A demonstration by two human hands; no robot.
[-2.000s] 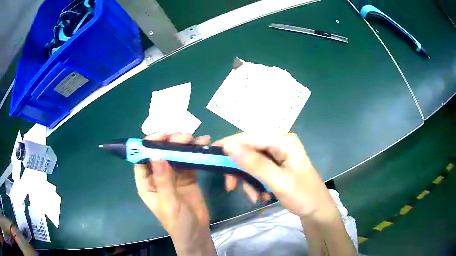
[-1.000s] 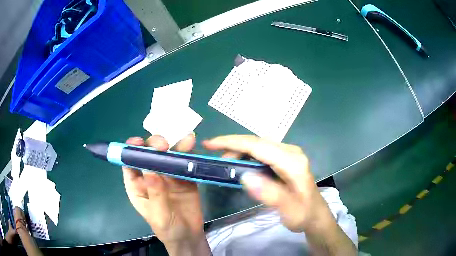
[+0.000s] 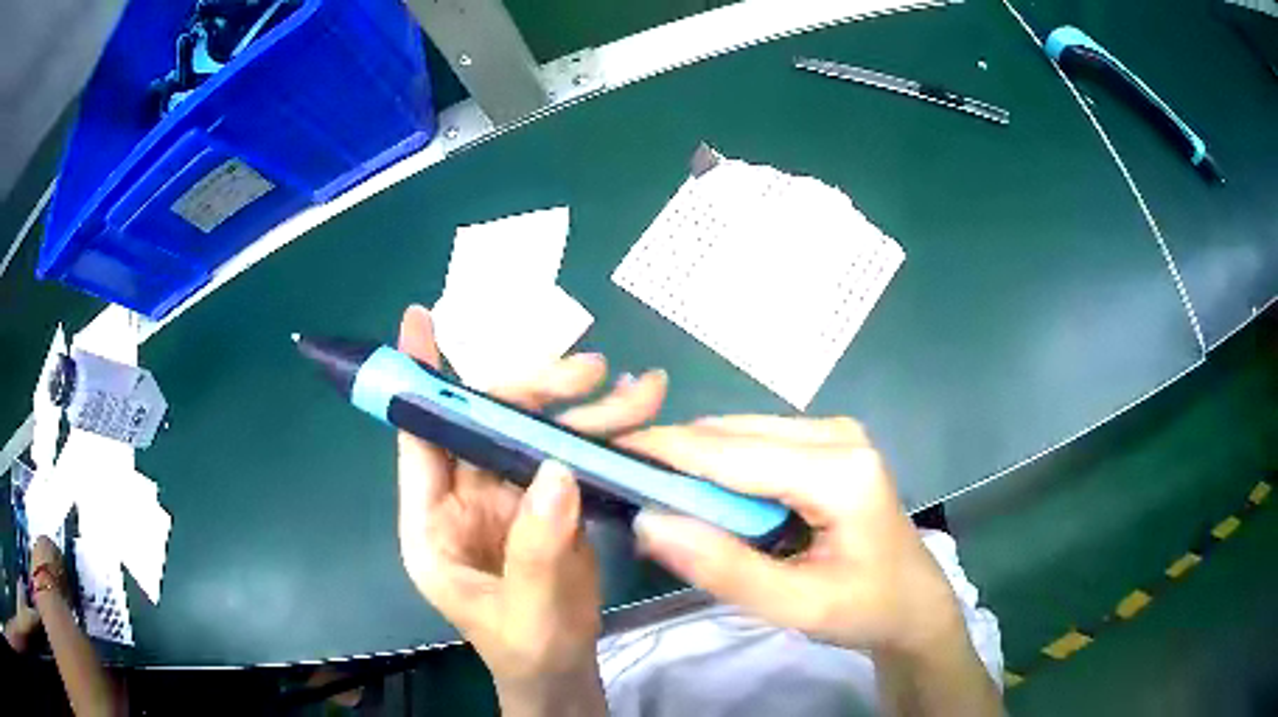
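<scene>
A blue-and-black pen-shaped device [image 3: 561, 446] is held above the bench, dark cone tip up to the left and thick rear end down to the right. A light-blue side faces me. My left hand [image 3: 512, 525] holds its middle and front, thumb on the near side. My right hand [image 3: 799, 539] grips the rear end. A white sticker sheet [image 3: 764, 266] with rows of tiny marks lies beyond the hands. White scrap paper [image 3: 512, 287] lies left of it, partly hidden by my left fingers.
A blue bin [image 3: 266, 154] of devices stands at far left. A slim knife [image 3: 901, 90] and another device [image 3: 1128, 98] lie at the far side and right. Papers [image 3: 119, 490] and another person's hand [image 3: 49, 574] are at left. The bench edge [image 3: 1051, 446] curves nearby.
The device has been rolled from its black face with two light ovals to a light-blue side, and now slants down to the right. The other person's hand has shifted slightly.
</scene>
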